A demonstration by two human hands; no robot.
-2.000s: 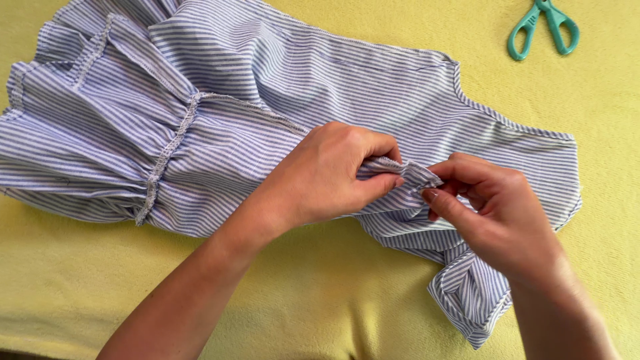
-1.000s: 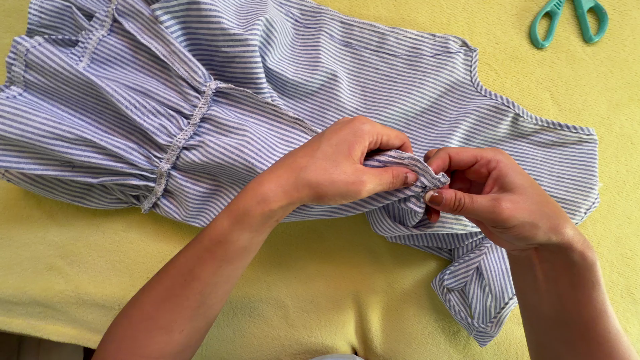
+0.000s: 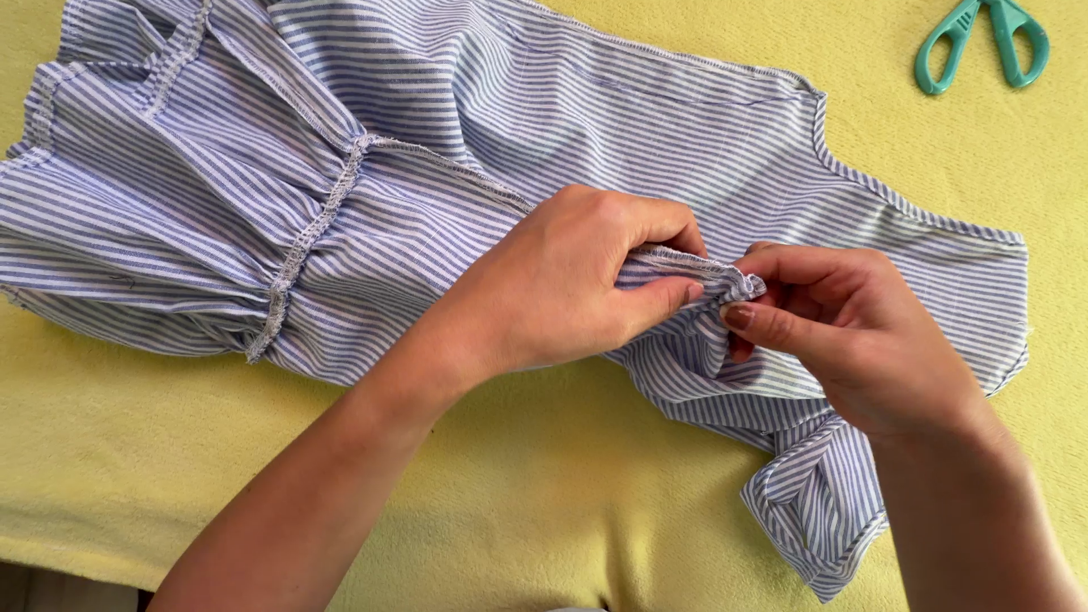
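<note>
A blue-and-white striped garment (image 3: 595, 110) lies spread across the view with its overlocked seams showing. My left hand (image 3: 586, 272) pinches a seam edge of it between thumb and fingers, right of the middle. Close beside, my right hand (image 3: 816, 314) grips the bunched end of the same seam (image 3: 744, 287) with thumb and fingertips. A gathered seam (image 3: 310, 242) crosses the garment at the left, with ruffled cloth beyond it. Below my right hand hangs a folded striped part (image 3: 820, 501). The cloth under both palms is hidden.
Teal scissor handles (image 3: 950, 47) show at the upper right, their blades cut off by the frame's top. A yellow fleece-like cloth (image 3: 510, 510) lies beneath the garment, its edge at the lower left above a dark area.
Both hands keep hold of the seam, close together. The bunched end between them now shows more than two seconds ago. The view has shifted slightly.
</note>
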